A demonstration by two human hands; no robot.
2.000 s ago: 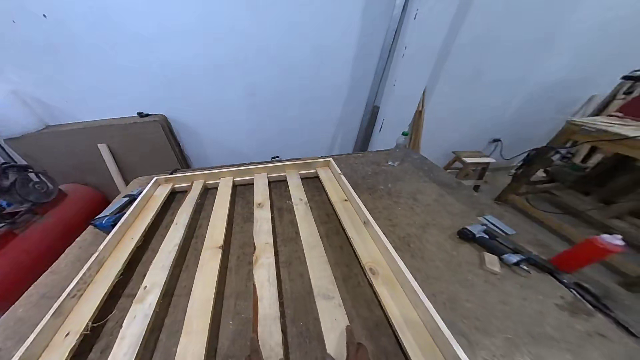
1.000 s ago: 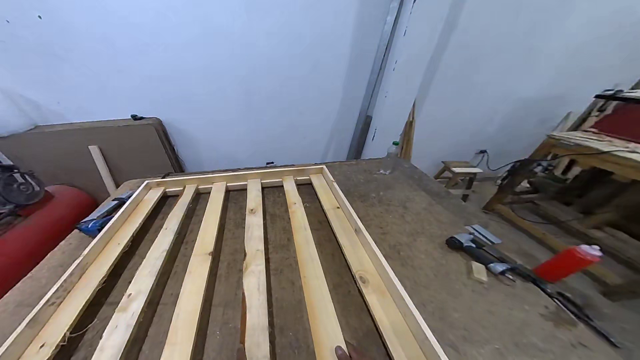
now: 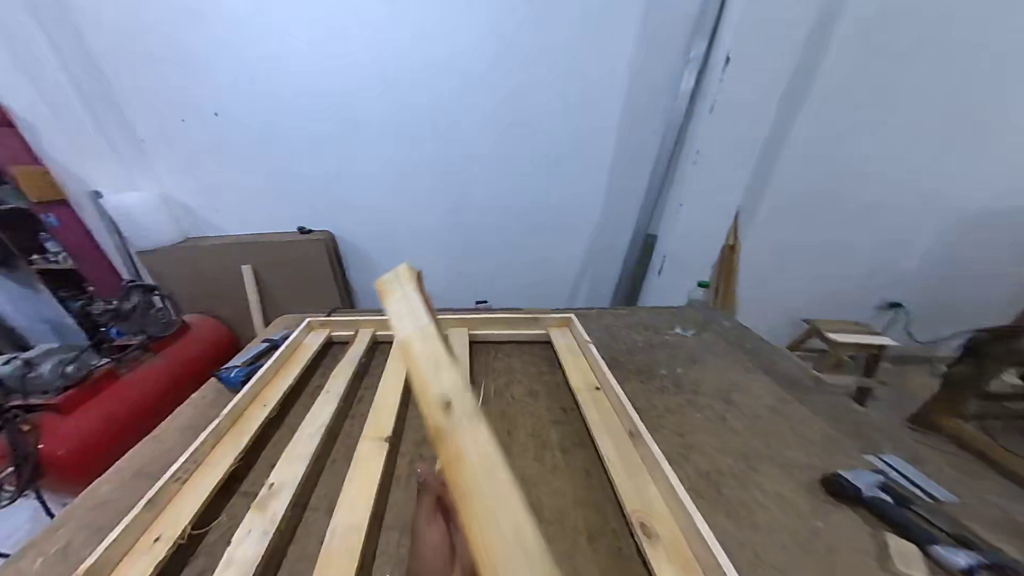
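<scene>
A shallow pine frame [image 3: 646, 436] with lengthwise slats lies on the brown work table. One loose pine slat [image 3: 460, 408] is tilted up above the frame, its far end raised. What appears to be my left hand [image 3: 438, 528] grips this slat from its left side, low in the view; part of the hand is hidden behind the wood. My right hand is not in view. Left of the raised slat, several slats [image 3: 296, 456] run along the frame, and another lies against its right side. A wide gap shows between them.
On the table's right lie a dark and grey air tool [image 3: 896, 520], a metal strip [image 3: 912, 478] and a small wood block [image 3: 906, 554]. A blue tool [image 3: 252, 360] is beside the frame's left edge. A red compressor tank [image 3: 144, 400] stands left; a wooden stool [image 3: 848, 340] stands right.
One slat, lying flat in the right part of the frame before, is now lifted and tilted. A hand shows farther into view beside it. The view has shifted left.
</scene>
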